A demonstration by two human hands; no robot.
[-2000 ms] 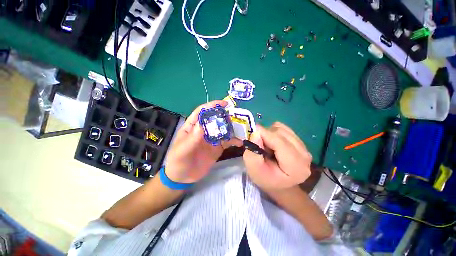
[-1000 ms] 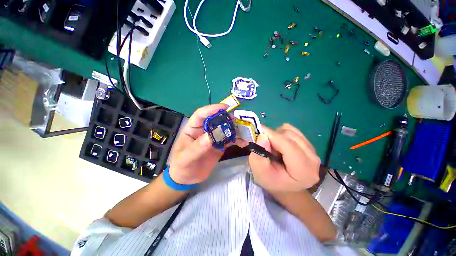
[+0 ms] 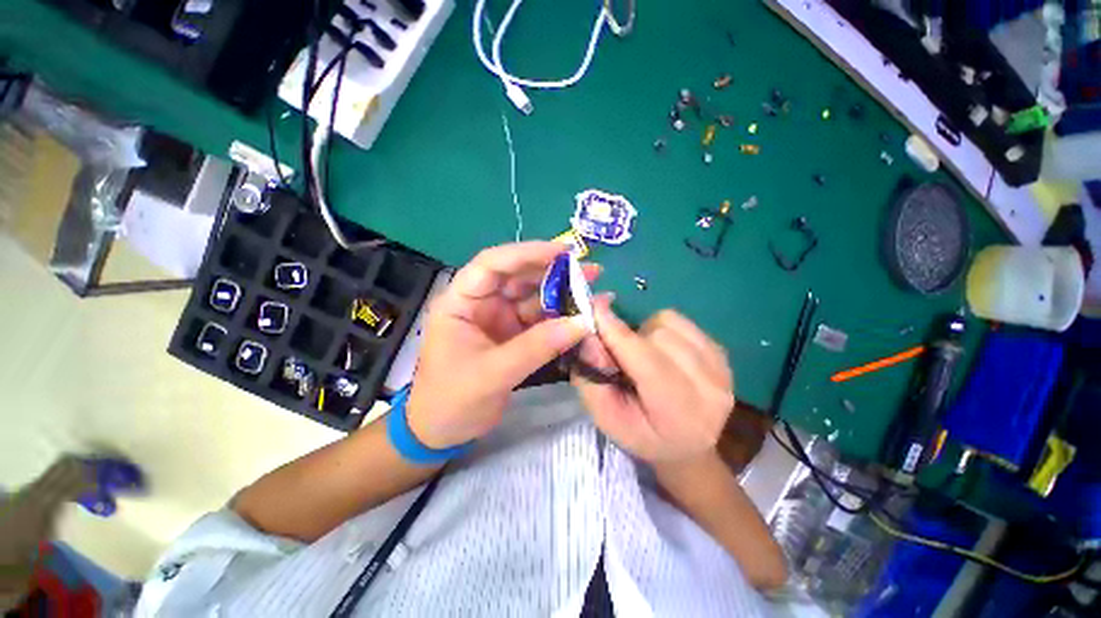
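A small smartwatch point(image 3: 561, 290) with a blue-violet face and a pale rim is held edge-on between both hands. My left hand point(image 3: 489, 332), with a blue wristband, grips it with thumb and fingers. My right hand point(image 3: 658, 380) touches its right side with the fingertips; a dark thin tool shows partly under those fingers. The watch's inside is mostly hidden. A blue-white circuit board point(image 3: 604, 217) lies on the green mat just beyond the hands, with a yellow battery point(image 3: 572, 245) beside it, partly hidden by my left fingers.
A black parts tray point(image 3: 268, 293) is at left, a white power strip point(image 3: 362, 73) and USB cable point(image 3: 528, 82) above. Dark brackets point(image 3: 709, 229), tweezers point(image 3: 794, 353), an orange stick point(image 3: 878, 363) and a round dark dish point(image 3: 928, 237) are at right. A blurred hand point(image 3: 42, 497) shows lower left.
The dark watch part has turned from face-up to edge-on and come together with the white case part. Another person's blurred hand and a blue object have appeared at lower left.
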